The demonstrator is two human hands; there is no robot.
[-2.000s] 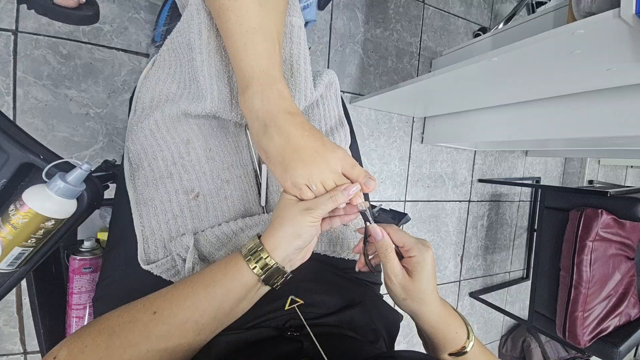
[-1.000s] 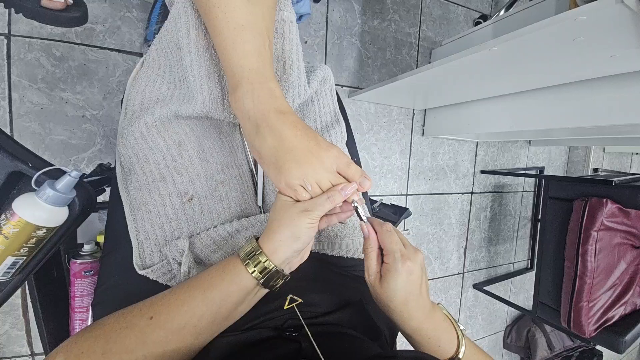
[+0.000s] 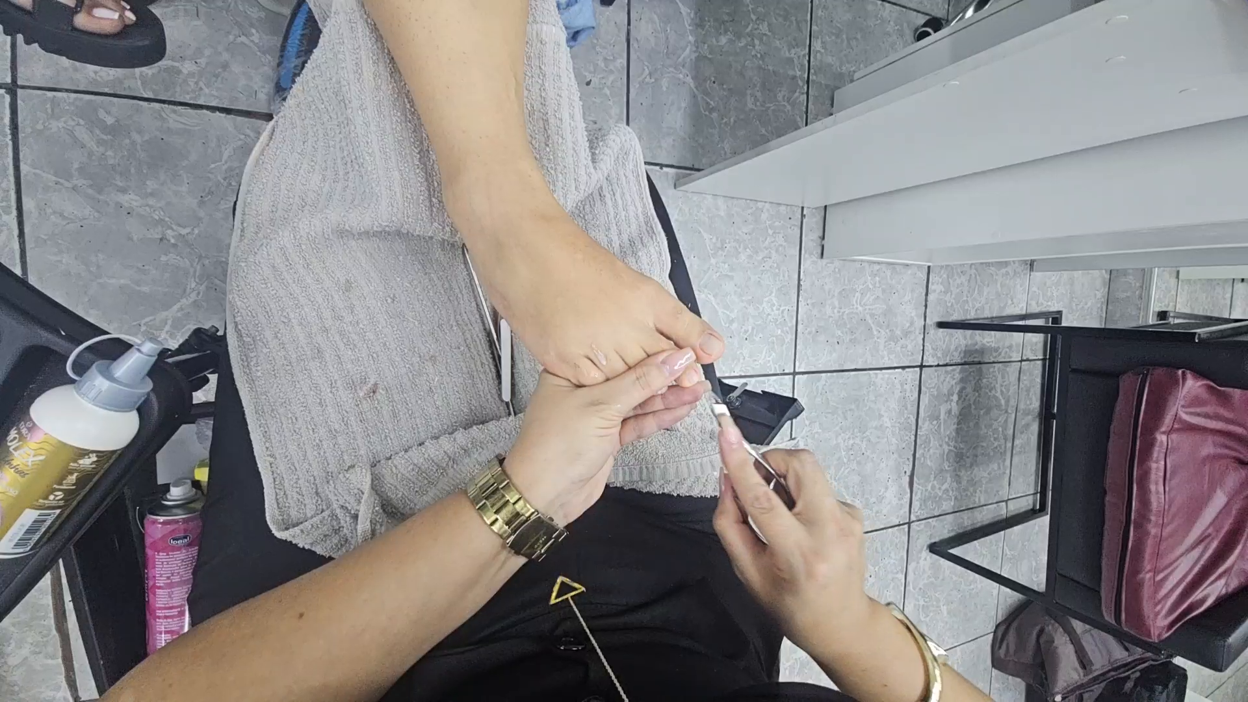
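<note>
Another person's bare foot (image 3: 575, 283) rests over a grey towel (image 3: 331, 292) spread across my lap. My left hand (image 3: 595, 419), with a gold watch (image 3: 514, 509) at its wrist, grips the toes, thumb on top and fingers beneath. In my right hand (image 3: 790, 526) are metal nippers (image 3: 759, 468), their tip pointing toward the toes beside my left fingertips. Whether the tip touches skin cannot be told. Slim metal tools (image 3: 504, 361) lie on the towel, partly hidden by the foot.
A white squeeze bottle (image 3: 83, 419) lies on a black tray (image 3: 161, 419) at left, above a pink spray can (image 3: 173, 565). White shelving (image 3: 975, 127) juts in from the upper right. A maroon bag (image 3: 1175, 507) rests on a black chair at right. A sandalled foot (image 3: 97, 24) shows top left.
My right hand and the nippers have moved slightly down and away from the toes since a second ago. My left hand keeps its hold on the toes.
</note>
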